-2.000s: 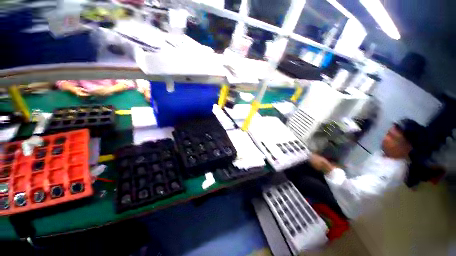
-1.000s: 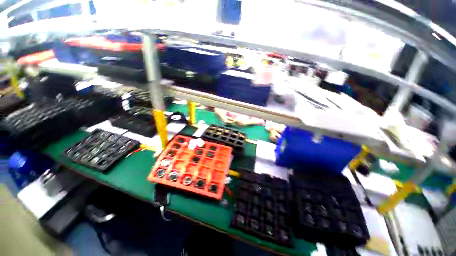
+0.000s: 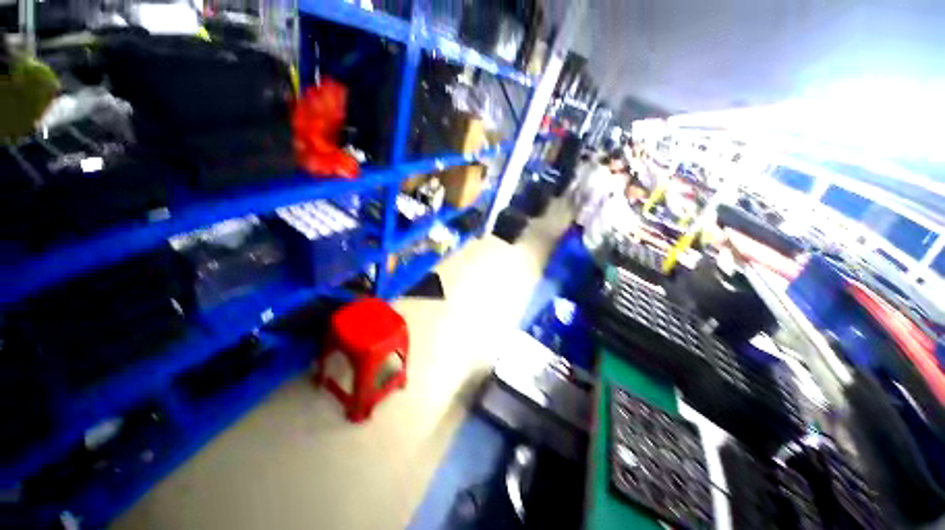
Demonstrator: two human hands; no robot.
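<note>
Neither of my hands is in the picture. Nearest on the bench, a black parts tray (image 3: 659,455) with round pieces in its pockets lies on the green mat (image 3: 619,372) at the lower right. A stack of black trays (image 3: 679,329) stands behind it, its top pockets showing pale pieces. More dark trays (image 3: 803,481) lie at the lower right edge. The picture is blurred, so the pieces in the pockets cannot be told clearly.
A red stool (image 3: 366,336) stands on the aisle floor (image 3: 311,455). A blue rack (image 3: 399,135) with dark boxes and a red bundle (image 3: 323,129) runs along the left. People in pale clothing (image 3: 609,197) are farther down the bench. A white-topped box (image 3: 534,373) sits beside the bench.
The view has swung left, from the bench with the red watch tray to the aisle and blue rack. The red tray and blue crate have left the view.
</note>
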